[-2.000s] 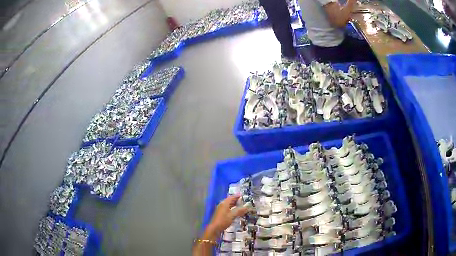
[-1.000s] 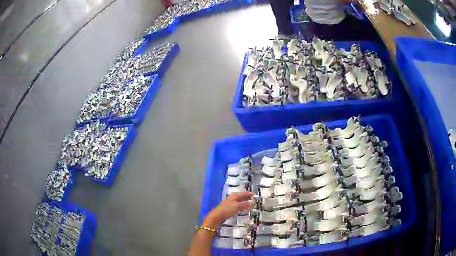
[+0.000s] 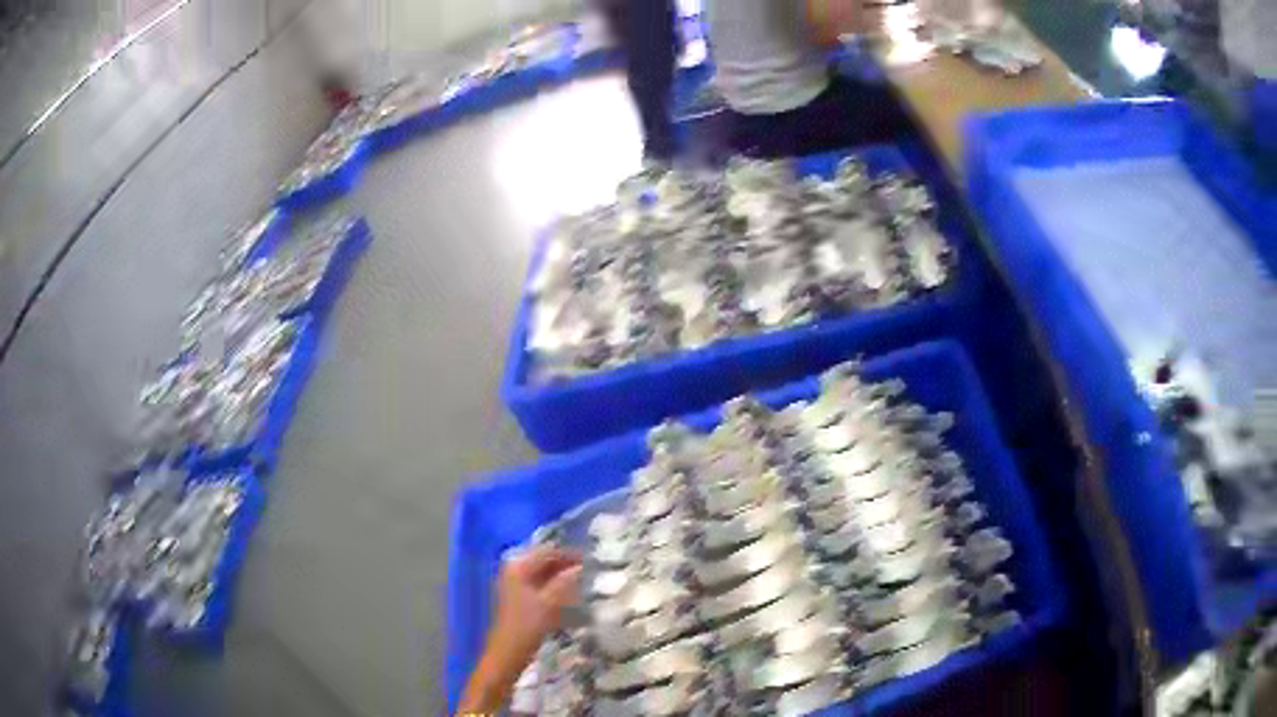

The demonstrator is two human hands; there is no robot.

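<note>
White and silver-grey stacked units (image 3: pixel 742 546) lie in tight rows in the near blue crate (image 3: pixel 1036 560). My left hand (image 3: pixel 535 600) is over the left part of this crate, at the left row of units, with its fingers bent. The picture is blurred, and I cannot tell whether the fingers hold a unit. My right hand is not in view.
Another blue crate (image 3: pixel 672 402) full of white units stands behind. A large blue tray (image 3: pixel 1008 210) with a pale liner and some units is at right on the brown bench (image 3: pixel 952 105). More filled crates (image 3: pixel 245 525) line the floor at left. A person (image 3: pixel 756 56) is at the top.
The view has swung to the right, so the crates stand further left and more of the large tray shows. My left hand is still at the left row, its fingers now more bent.
</note>
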